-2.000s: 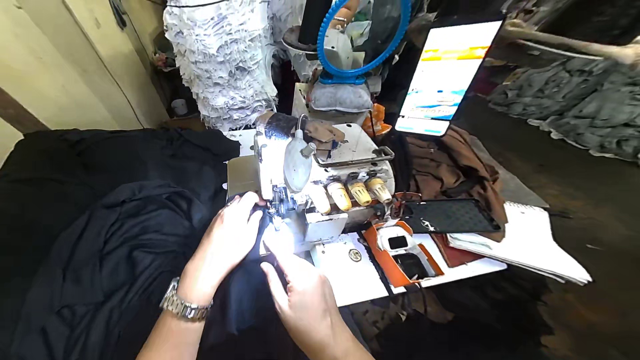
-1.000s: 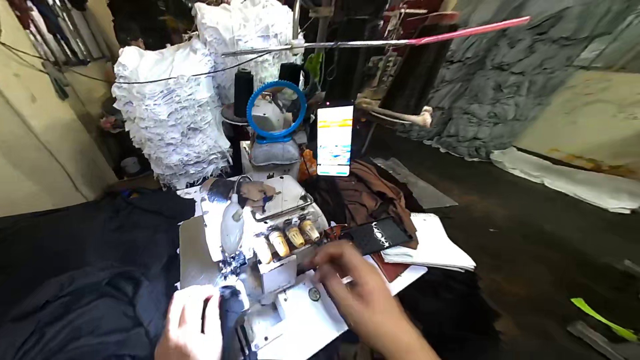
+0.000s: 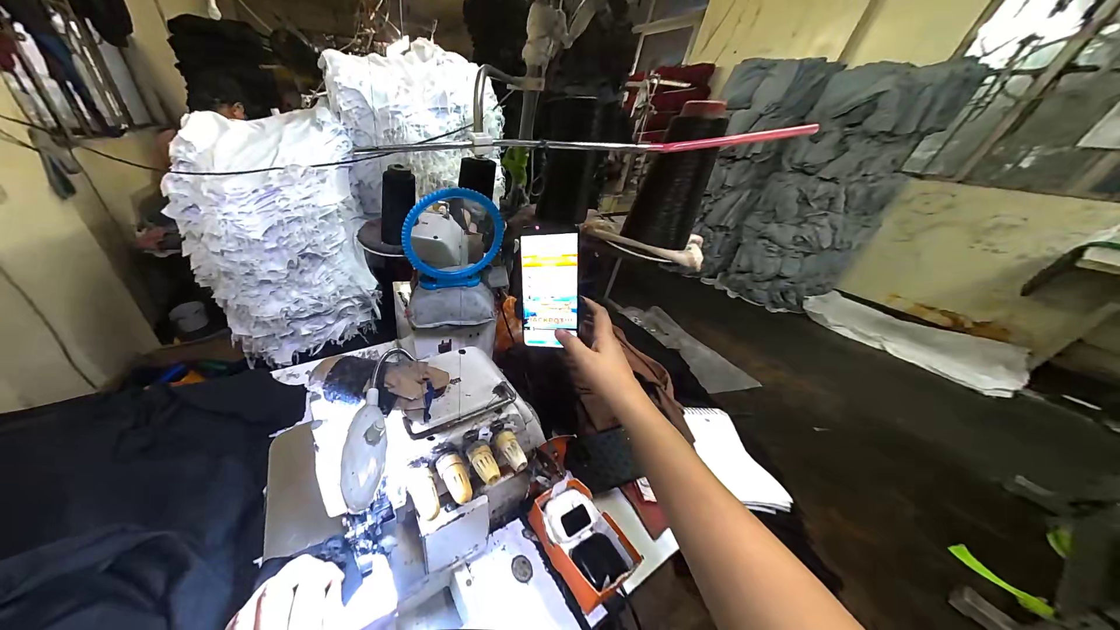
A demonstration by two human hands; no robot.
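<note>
My right hand [image 3: 599,354] reaches forward to a smartphone [image 3: 549,284] with a lit screen, standing upright behind the sewing machine; the thumb is at its lower edge. Whether the fingers grip the phone cannot be told. At the bottom left, my left hand [image 3: 293,595] lies at the front of the white overlock sewing machine [image 3: 468,385], by dark fabric [image 3: 131,490] near the needle area. A lamp [image 3: 363,459] lights that spot brightly. Several cream tension knobs [image 3: 453,475] line the machine's front.
A blue-framed round mirror [image 3: 452,236] stands behind the machine. To the right are an orange box [image 3: 582,547] with small devices and a notebook [image 3: 735,459]. Stacks of white fabric [image 3: 271,236], black thread cones [image 3: 687,184] and a rod with a pink end [image 3: 735,137] stand beyond.
My right hand has moved from the machine's front to the upright phone. My left hand remains low by the machine. The view has swung up and to the right.
</note>
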